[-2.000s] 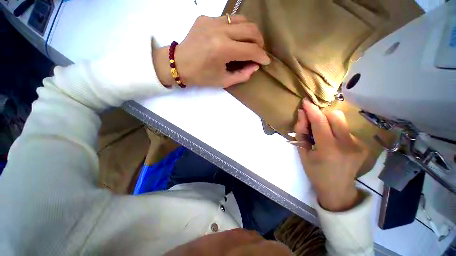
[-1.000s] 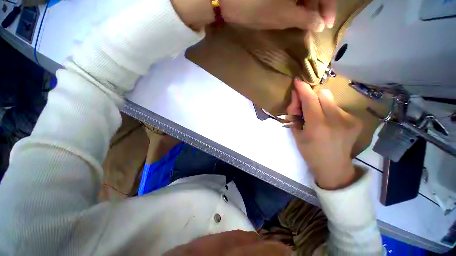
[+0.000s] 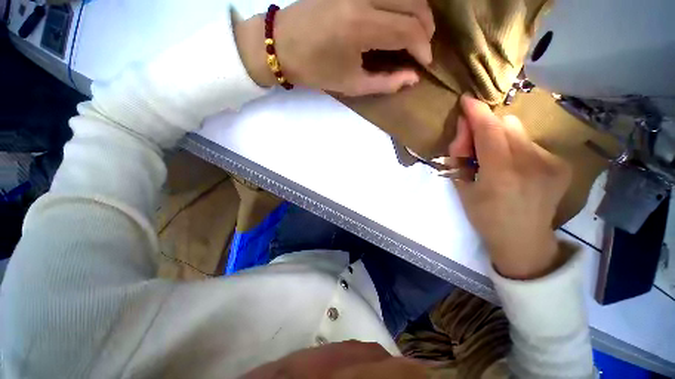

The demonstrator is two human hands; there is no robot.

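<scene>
The tan-brown garment panel [image 3: 418, 118] lies on the machine bed, bunched into folds by the small shiny presser foot [image 3: 516, 90]. My left hand [image 3: 348, 48] pinches the cloth left of the foot between thumb and fingers. My right hand [image 3: 511, 178] presses and pinches a folded edge with its fingertips just below the foot. Silver thread snips [image 3: 445, 167] stick out from my right palm, pointing left. The needle itself cannot be made out.
The white sewing machine head [image 3: 614, 55] fills the upper right. A grey blocky attachment [image 3: 633, 194] and a dark phone [image 3: 629, 259] are at the right. A grey measuring strip [image 3: 333, 222] edges the table. Brown cloth [image 3: 196, 215] and blue plastic [image 3: 255, 237] lie below.
One second ago my left hand was up by the cloth above the foot; it has moved back left and pinches the cloth there. My right hand stays by the foot. The view has shifted slightly.
</scene>
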